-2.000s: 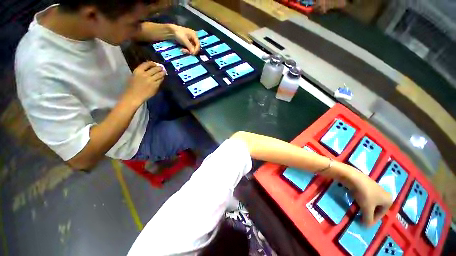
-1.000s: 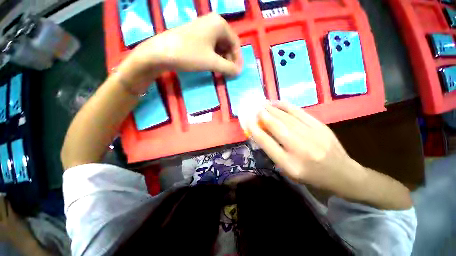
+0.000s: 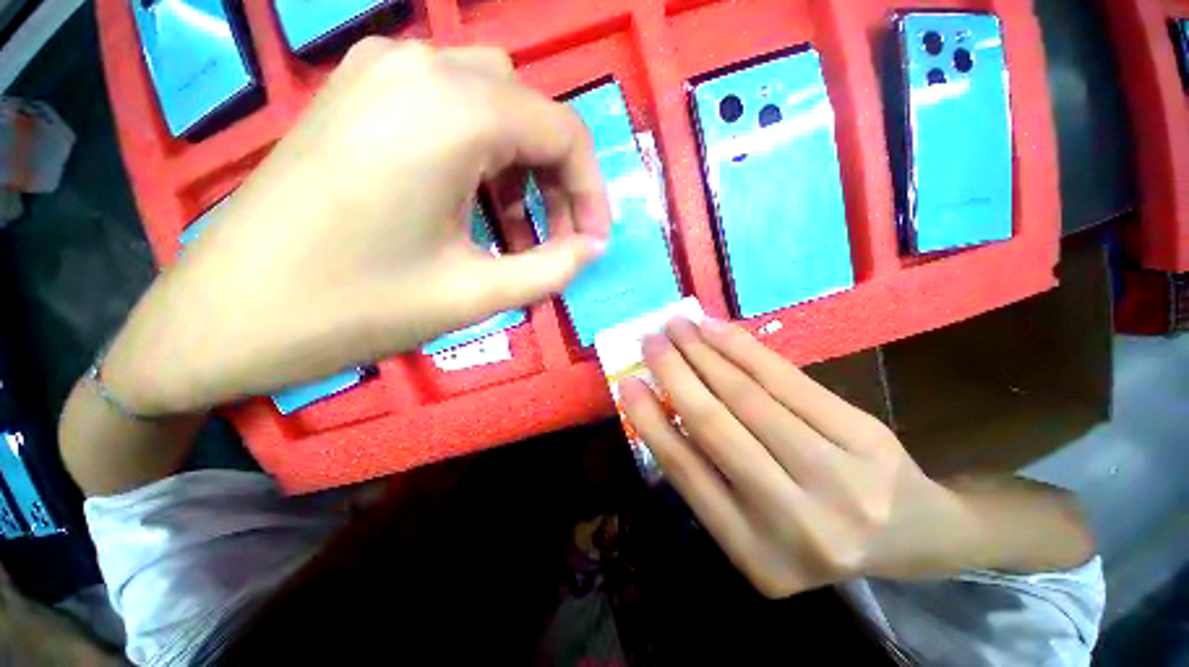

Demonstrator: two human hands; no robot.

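Note:
A light-blue smartphone (image 3: 623, 215) lies in a front-row pocket of the red foam tray (image 3: 958, 289), between my hands. My right hand (image 3: 795, 456) holds a white card with orange print (image 3: 648, 336) at the phone's near end. The card's white edge overlaps that end. My left hand (image 3: 417, 209) is over the phone's left side with thumb and index fingertips nearly together. Whether it pinches clear film cannot be told. My left hand hides the phone's upper left part and much of the neighbouring phone. A white label (image 3: 472, 352) shows below that neighbour.
Two more blue phones (image 3: 778, 189) lie to the right in the tray, camera lenses at their far ends. Others (image 3: 196, 59) lie at the back left. A second red tray (image 3: 1160, 143) is at the right edge, a brown box (image 3: 1004, 371) below. A whitish bottle (image 3: 33, 146) stands far left.
The view has moved closer to the tray. My left hand stays over the same phone. The card in my right hand now shows more clearly at the phone's near end.

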